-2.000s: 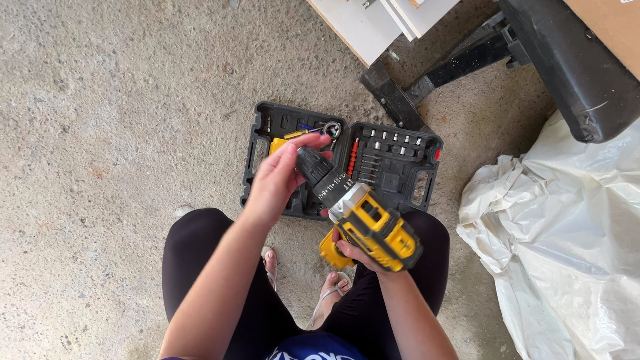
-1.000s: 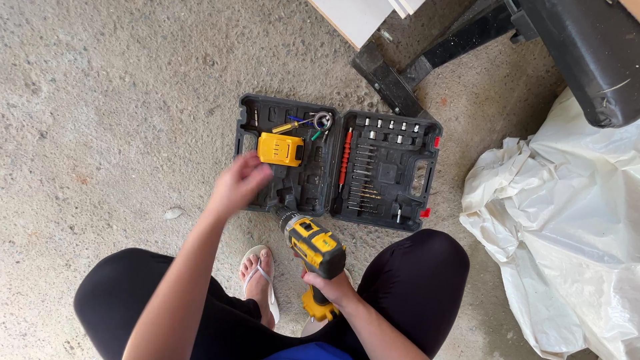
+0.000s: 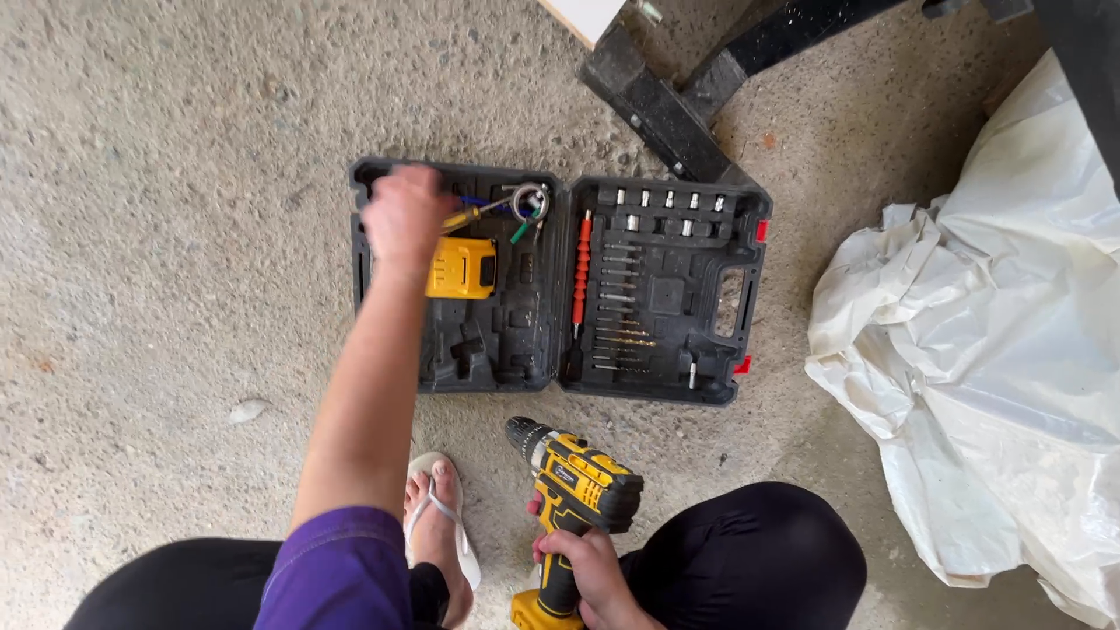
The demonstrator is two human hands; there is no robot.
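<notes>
My right hand [image 3: 582,560] grips the handle of a yellow and black cordless drill [image 3: 573,490], its chuck pointing up and left. My left hand [image 3: 407,214] is blurred over the upper left of an open black tool case [image 3: 560,385]; whether its fingers hold anything cannot be told. Close beside it in the case lie a yellow-handled screwdriver [image 3: 461,220], a yellow battery pack [image 3: 464,269] and a metal ring clamp [image 3: 529,203]. The other half of the case holds a red flexible shaft [image 3: 582,271], metal sockets [image 3: 669,199] and rows of drill bits [image 3: 623,328].
The case lies on rough concrete [image 3: 175,306]. Black metal legs [image 3: 665,122] of a stand come close to its top edge. White plastic sheeting [image 3: 945,367] is heaped at the right. A white board [image 3: 586,17] shows at the top. My sandalled foot [image 3: 437,525] is below the case.
My left hand was at the drill's chuck; it has moved away and up over the case's upper left. The drill has stayed in my right hand and is now below the case.
</notes>
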